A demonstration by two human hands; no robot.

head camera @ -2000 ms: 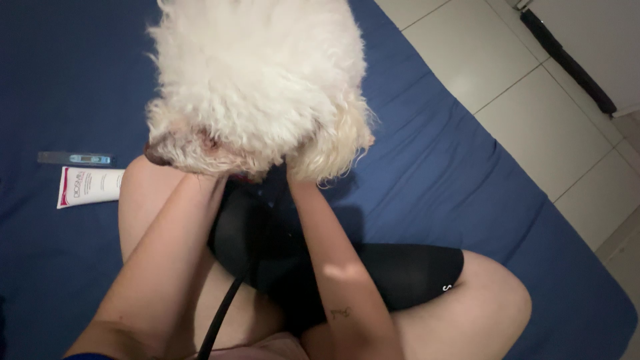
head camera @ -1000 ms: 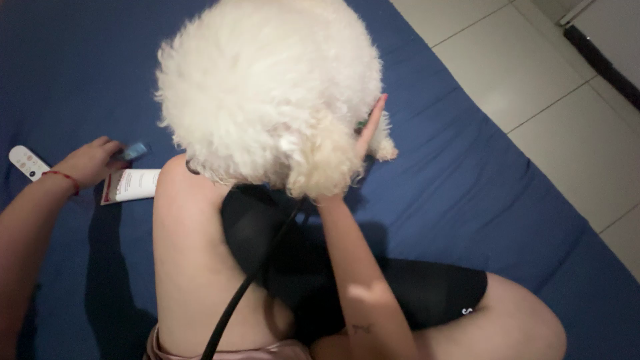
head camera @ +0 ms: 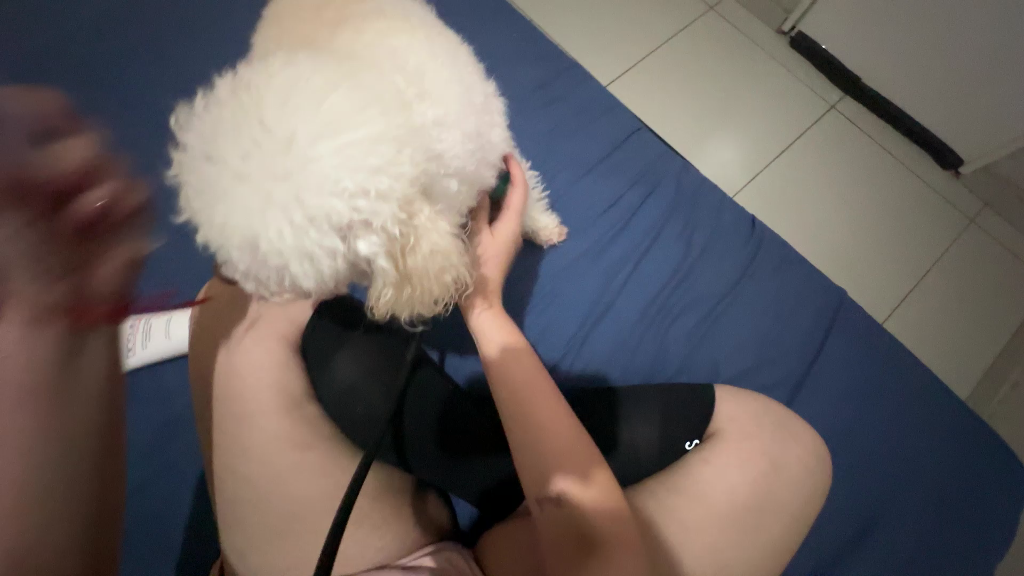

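Note:
A curly white dog (head camera: 336, 144) is on the blue sheet in front of my crossed legs, its head lowered toward my lap. My right hand (head camera: 500, 224) is against the dog's chest, beside a foreleg, with a small dark green thing between its fingers; whether it grips this is unclear. Close to the camera at the far left, my left hand (head camera: 72, 192) is raised and strongly blurred, fingers seemingly curled, and what it holds cannot be made out. Below it, a white tube (head camera: 156, 338) with printing lies beside my thigh. A black cord (head camera: 352, 488) runs from under the dog's head across my lap.
The blue sheet (head camera: 640, 296) has wrinkles on the right and ends at a diagonal edge. Beyond this edge are pale floor tiles (head camera: 744, 96) and a white panel with a black draught strip (head camera: 876, 100) along its bottom. Black fabric (head camera: 640, 424) covers part of my legs.
My left hand has moved from a small blue item beside the tube to a raised place near the camera. Two seconds ago both hands were at the dog's head; my right hand is now by its chest.

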